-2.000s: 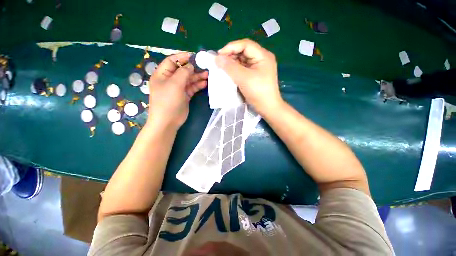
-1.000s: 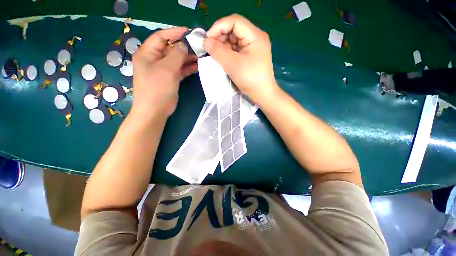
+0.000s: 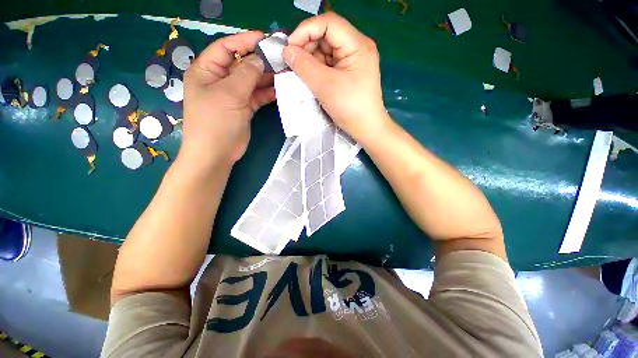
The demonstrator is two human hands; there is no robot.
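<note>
My left hand [image 3: 227, 87] holds a dark round module by its edge, with a gold tail at the fingers. A greyish rounded-square sticker [image 3: 273, 52] lies over the module's face. My right hand [image 3: 332, 70] pinches the sticker's right edge with thumb and forefinger, so both hands meet at the part. Below them, overlapping white sticker sheets [image 3: 323, 178] with grey rounded squares fan out on the dark green bench edge. Several loose modules with pale round faces and gold tails, such as this one [image 3: 150, 126], lie left of my left hand.
White-topped modules [image 3: 459, 22] lie scattered on the far green surface, with a dark one [image 3: 516, 29] among them. A long white strip [image 3: 587, 192] lies at the far right. A dark bar with a metal end [image 3: 544, 115] juts in from the right. Torn pale tape [image 3: 140, 19] runs along the bench's far side.
The view has shifted, so bench items appear higher and further left than two seconds ago. The sticker now covers the module's round face, which showed earlier. The far modules have moved right since one second ago.
</note>
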